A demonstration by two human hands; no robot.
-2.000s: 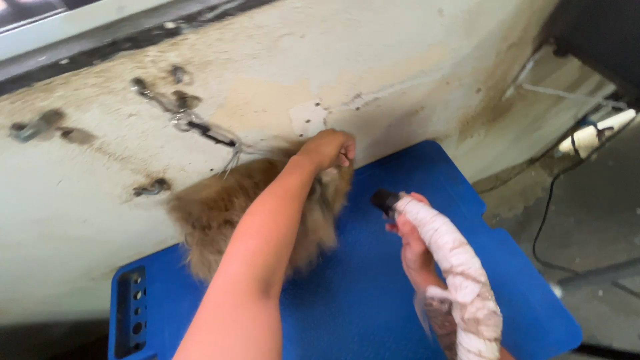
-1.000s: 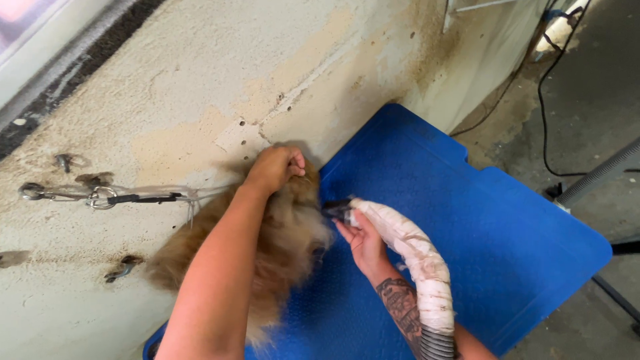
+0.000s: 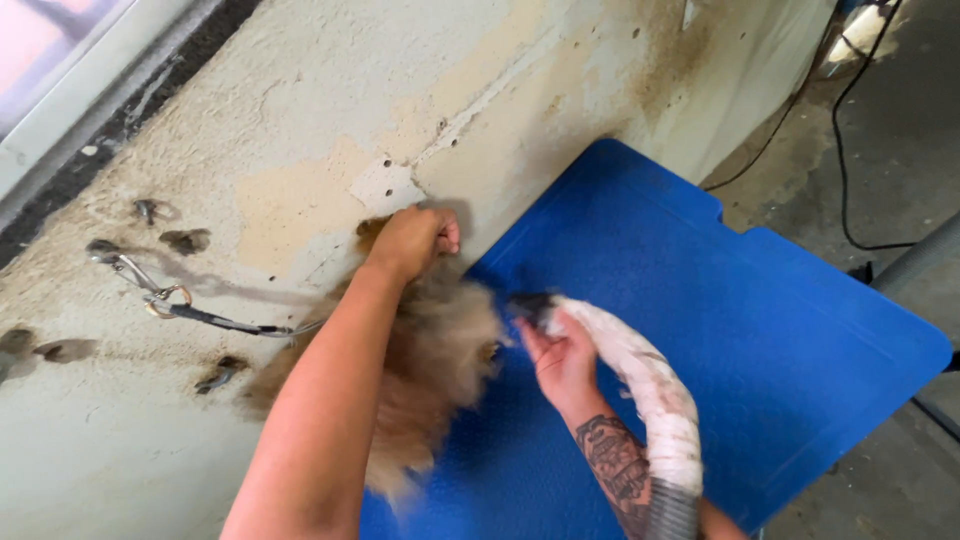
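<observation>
A long-haired, light brown animal [image 3: 442, 352] is on the blue tabletop [image 3: 750, 322] against the wall. My left hand [image 3: 416, 240] is closed at its upper end; what the fingers grip there cannot be made out, and my forearm covers part of the coat. My right hand [image 3: 566, 349] holds the dark nozzle [image 3: 534, 304] of a dryer hose [image 3: 660, 390] wrapped in white material. The nozzle points at the blown fur, a small gap away. A cable tether [image 3: 225, 322] runs from a wall hook to the animal.
Metal hooks [image 3: 217, 375] stick out of the worn, stained wall [image 3: 315, 187]. A window ledge [image 3: 97, 127] crosses the upper left. On the right, a black cord [image 3: 844, 165] and a grey tube [image 3: 922, 255] lie beyond the table edge, over the concrete floor [image 3: 795, 180].
The nozzle in my right hand came nearer to the fur, then stands slightly farther off now. My left hand stays at the animal's upper end. The view has shifted and tilted.
</observation>
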